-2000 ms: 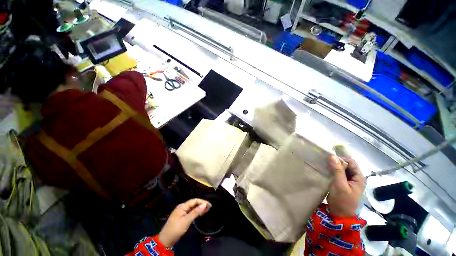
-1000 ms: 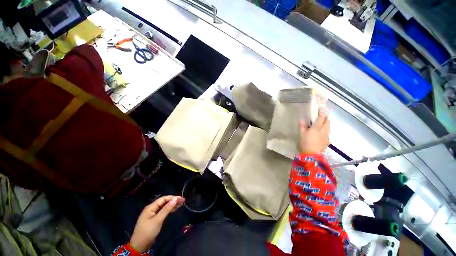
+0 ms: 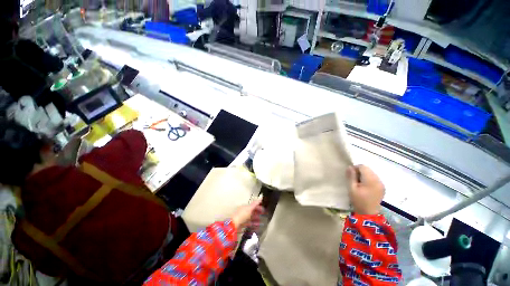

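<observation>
My right hand (image 3: pixel 366 189) grips a flat beige fabric piece (image 3: pixel 321 162) by its right edge, above the heap. The piece stands roughly upright and has a narrow band near its top. My left hand (image 3: pixel 245 217) is blurred and reaches over the gap between a beige piece (image 3: pixel 218 195) at left and a larger beige piece (image 3: pixel 302 243) in front. Its fingertips are near the left piece; whether they hold anything cannot be told. Another pale piece (image 3: pixel 277 165) lies behind, partly hidden by the held piece.
A coworker (image 3: pixel 95 218) in a maroon top with tan straps sits at left. Blue-handled scissors (image 3: pixel 176 132) and an orange-handled tool (image 3: pixel 156 125) lie on the coworker's table (image 3: pixel 187 146). Thread cones (image 3: pixel 430 248) stand at lower right. A long white bench (image 3: pixel 268 98) runs across.
My left hand has moved forward and right from over the dark area to the heap. My right hand still has the flat piece, now gripped by its right edge. The view has tilted up.
</observation>
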